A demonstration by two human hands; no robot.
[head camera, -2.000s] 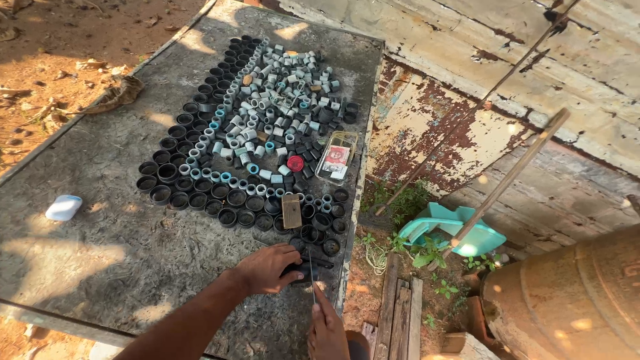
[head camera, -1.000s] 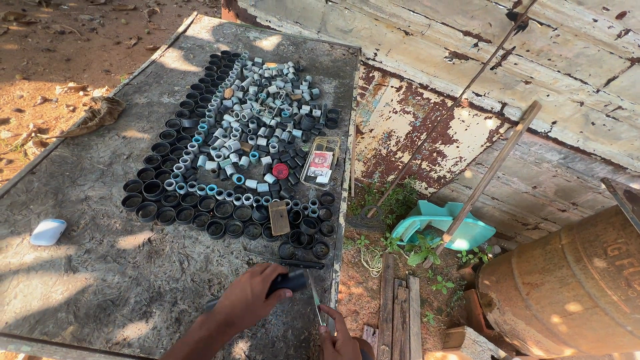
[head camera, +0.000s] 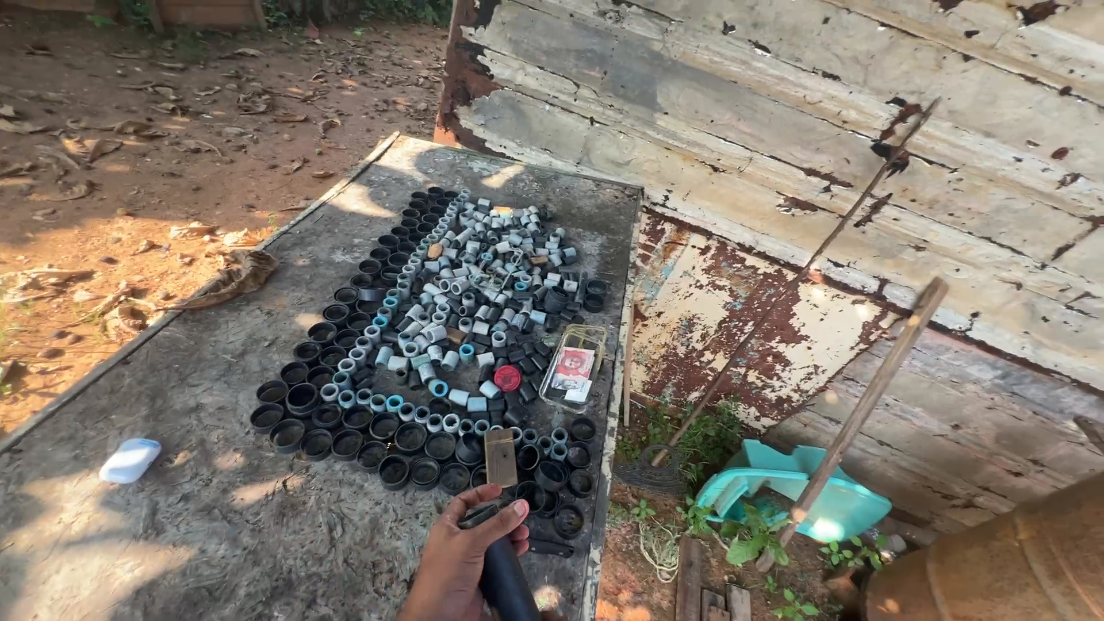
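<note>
My left hand grips a black tube near the table's front right, its thumb across the upper end. Just beyond the fingertips a small brown block lies on rows of black rings. Short grey and blue pipe pieces form a heap, edged by a line of small rings. A red round cap lies at the heap's near side. To the right of my hand is a thin dark strip. My right hand is out of view, and the knife seen earlier does not show.
A clear box with a printed card stands near the right edge of the worn table. A rounded white case lies at the left. Beyond the edge are a turquoise plastic piece, a wooden pole and a rusty drum.
The view has shifted. My right hand and the knife, seen beside my left hand earlier, have left view. My left hand still holds the black tube, now turned with one end towards the bottom edge.
</note>
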